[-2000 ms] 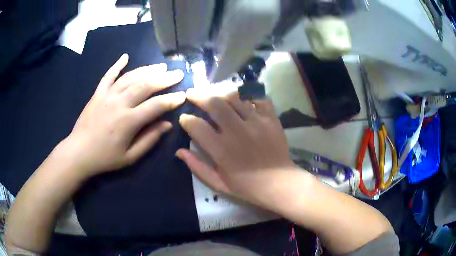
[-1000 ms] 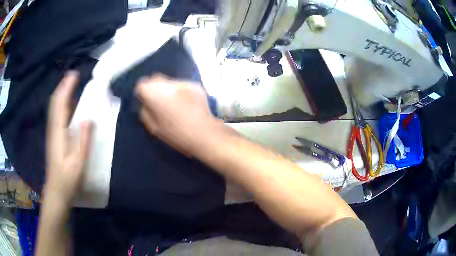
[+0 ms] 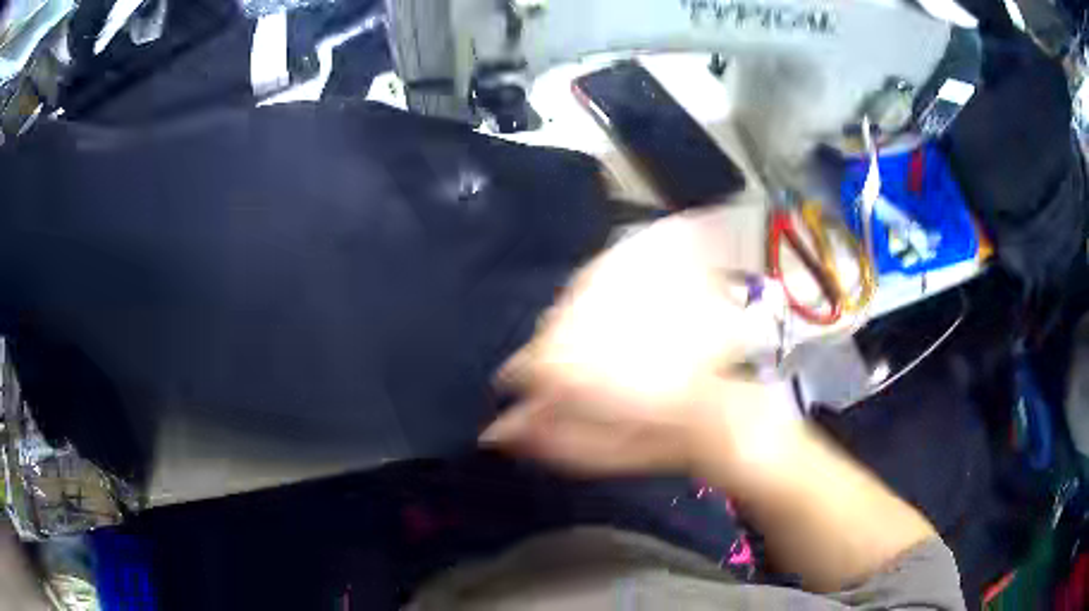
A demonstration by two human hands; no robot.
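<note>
A large dark cloth panel (image 3: pixel 287 239) lies spread over the machine bed, from the left edge to the middle, up to the machine head. My right hand (image 3: pixel 633 346) is blurred and over the right edge of the cloth near the table's front edge, fingertips pointing left. Whether its fingers pinch the cloth cannot be told. My left hand is not in view. The white sewing machine head (image 3: pixel 740 42) stands at the top. A bit of the purple-handled snips (image 3: pixel 750 289) shows beside my right hand; the rest is hidden.
A black phone (image 3: pixel 657 131) lies right of the cloth. Scissors with red and yellow handles (image 3: pixel 812 269) lie beside a blue tray (image 3: pixel 914 221) at the right. More dark cloth (image 3: pixel 179 60) is piled at the top left. A blue basket (image 3: pixel 123 573) shows at the lower left.
The view has shifted. The dark cloth now lies spread wide over the bed, where it was bunched under my right hand. My right hand has moved right and towards me. My left hand has left the view.
</note>
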